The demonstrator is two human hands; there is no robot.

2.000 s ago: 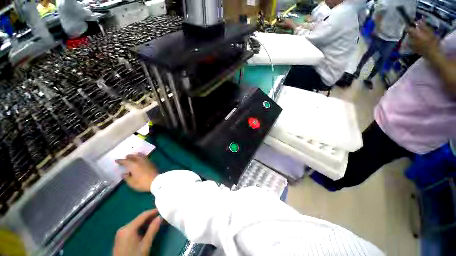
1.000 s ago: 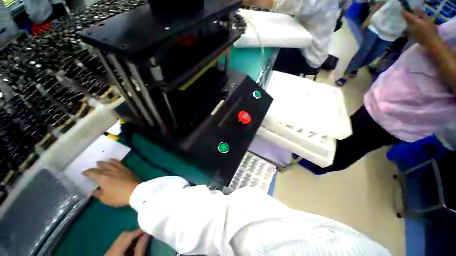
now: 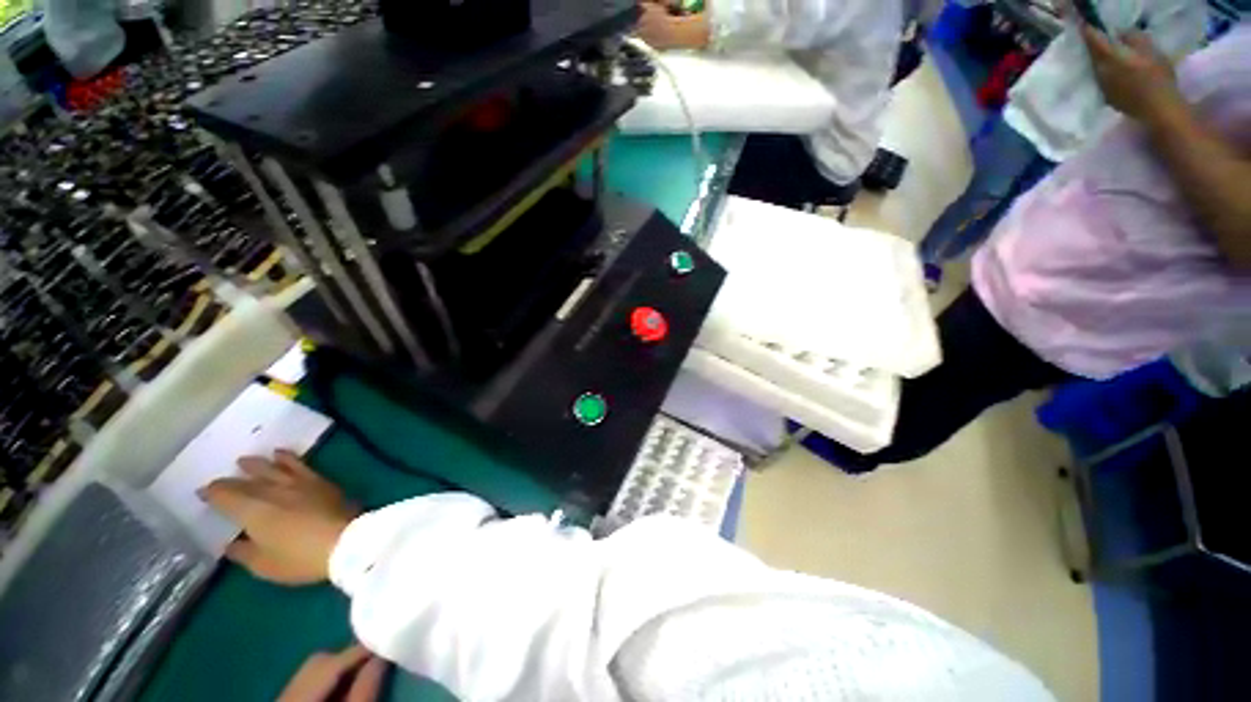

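Note:
A flat white paper or board (image 3: 242,436) lies on the green mat beside the foam edge. My right hand (image 3: 281,518) lies palm down on its near part, fingers spread and pointing left, gripping nothing. A stack of grey dimpled bagged tablets (image 3: 85,597) lies left of the paper, cut off by the picture's edge. My left hand (image 3: 336,678) is at the bottom edge, mostly cut off. Only its bent fingers show, and what it may hold cannot be seen.
A black press fixture (image 3: 412,178) with green and red buttons stands right of the paper. Dense clip rows (image 3: 124,233) fill the back left. White moulded trays (image 3: 823,302) are stacked right of the press. A person in pink (image 3: 1098,261) stands at right; another in white sits behind.
The view has swung right and closer, so the press, paper and bagged stack sit further left. My right hand stays on the paper. My left hand has slipped mostly below the bottom edge.

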